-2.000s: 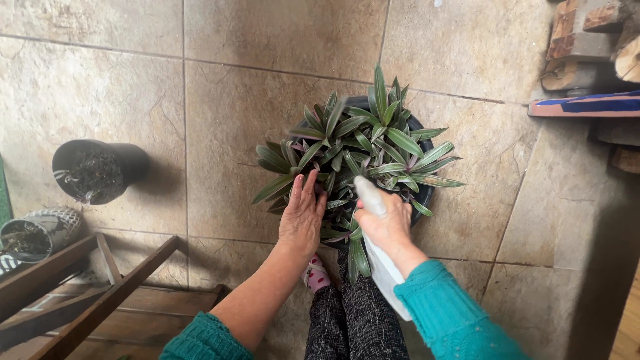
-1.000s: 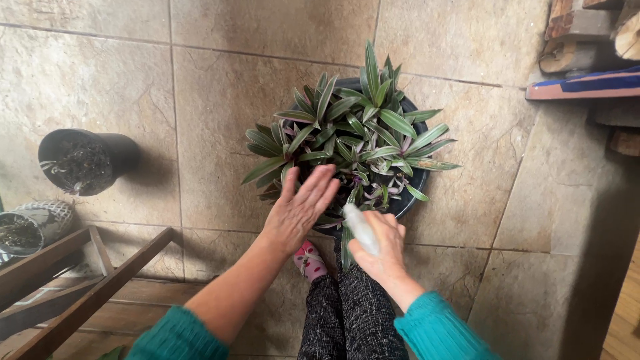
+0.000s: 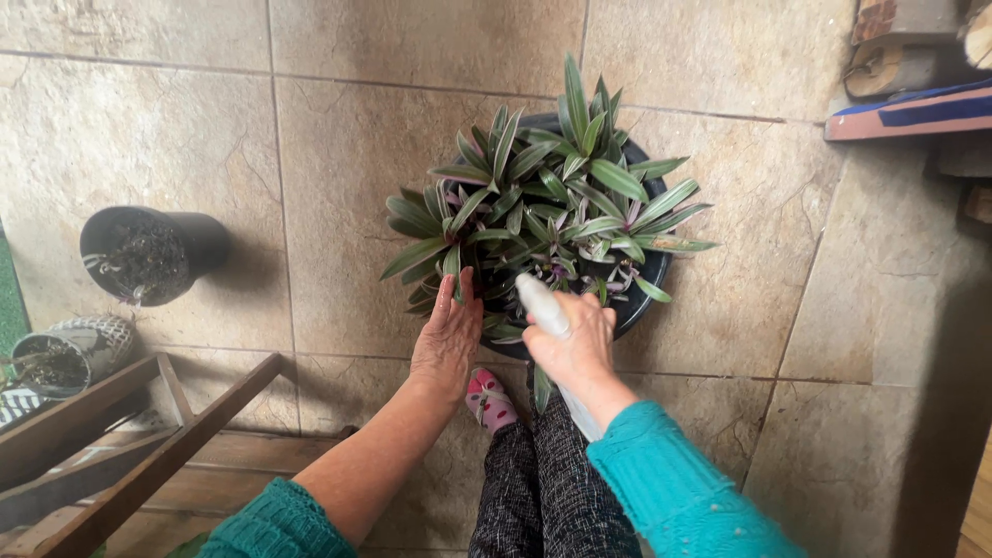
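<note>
A leafy plant (image 3: 554, 186) with green, pale-striped leaves and purple undersides fills a round dark pot (image 3: 657, 283) on the tiled floor. My right hand (image 3: 575, 337) is closed round a white spray bottle (image 3: 542, 304), whose head points at the plant's near side; the bottle's body shows partly below my wrist. My left hand (image 3: 449, 333) rests against leaves at the pot's lower left, fingers extended and pointing away from me, holding nothing that I can see. Small wet spots glint on its fingers.
A dark plastic pot of soil (image 3: 151, 256) lies to the left, with a smaller clear pot (image 3: 58, 364) nearer. A brown wooden frame (image 3: 155, 457) occupies the lower left. Cut firewood (image 3: 891, 66) and a pink-and-blue board (image 3: 914, 112) are at the upper right. My foot (image 3: 490, 399) is beside the pot.
My left hand, spread over the near-left leaves a second ago, is now lower, against the leaves at the pot's left side. The spray bottle stays in my right hand.
</note>
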